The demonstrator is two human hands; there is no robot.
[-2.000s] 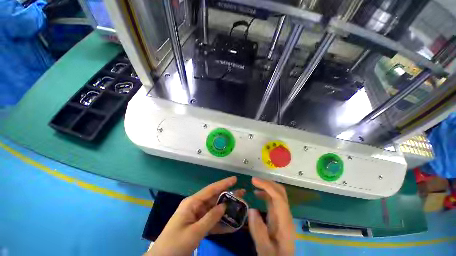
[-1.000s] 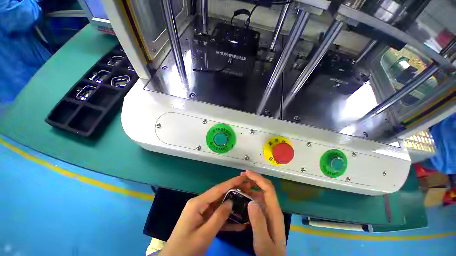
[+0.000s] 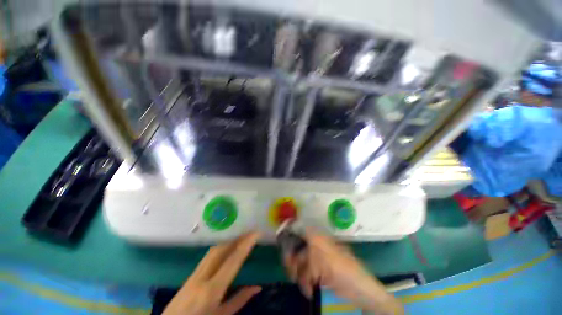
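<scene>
The frame is blurred. My right hand (image 3: pixel 328 263) holds the watch case (image 3: pixel 291 239) by its fingers, raised in front of the white front panel, just below the red emergency stop button (image 3: pixel 286 211). The case looks dark with a light rim; its face cannot be made out. My left hand (image 3: pixel 215 277) is apart from it to the left, fingers spread and empty, over the bench edge. The black pad (image 3: pixel 271 299) shows below and between the hands.
The white press machine (image 3: pixel 166 211) stands ahead, with green start buttons (image 3: pixel 220 213) and upright chrome rods. A black blister tray (image 3: pixel 69 206) with silver-rimmed parts lies left on the green bench (image 3: pixel 31 163). A person in blue (image 3: pixel 514 144) and red boxes (image 3: pixel 524 215) are at right.
The hands were together around the watch case; now they are apart, with the case in my right hand, raised towards the panel. The view has turned, and the machine sits further left and more level.
</scene>
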